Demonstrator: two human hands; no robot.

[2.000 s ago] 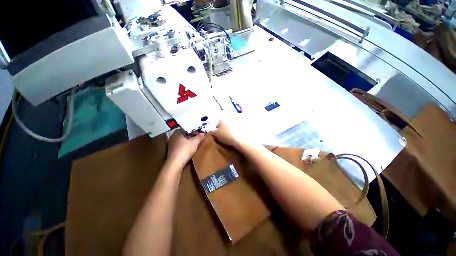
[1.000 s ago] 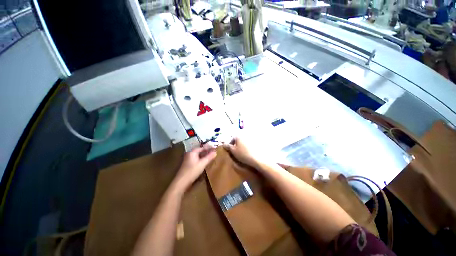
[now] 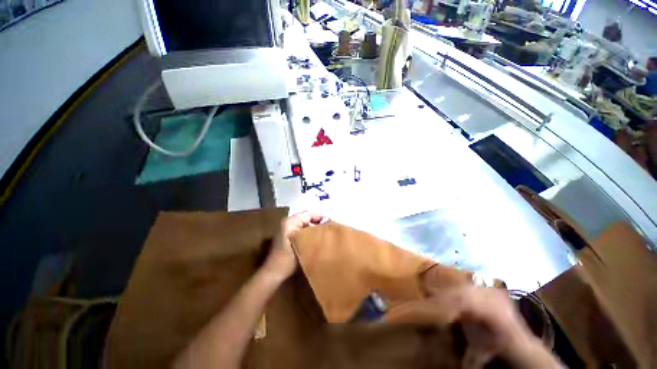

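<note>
A large brown bag body panel (image 3: 194,267) hangs over the lap. A smaller, lighter brown panel (image 3: 353,259) lies on it, partly folded or lifted, with a dark label (image 3: 372,306) that is blurred. My left hand (image 3: 294,238) pinches the top corner of the smaller panel, just in front of the sewing machine head (image 3: 317,126). My right hand (image 3: 486,313) is blurred at the lower right, over the brown material; its grip cannot be made out. The needle area (image 3: 317,191) shows beyond my left fingertips, apart from them.
A black screen (image 3: 216,25) stands at upper left, with a pale hose (image 3: 169,153) and teal cloth (image 3: 187,140) below. A small dark item (image 3: 407,181) lies on the white table (image 3: 389,155). More brown bags (image 3: 612,281) with handles are at right. Thread cones (image 3: 367,45) stand behind.
My right hand has moved from the needle area back to the lower right. The panels have come away from the needle, and the smaller panel's label end is now lifted or folded. The view has shifted.
</note>
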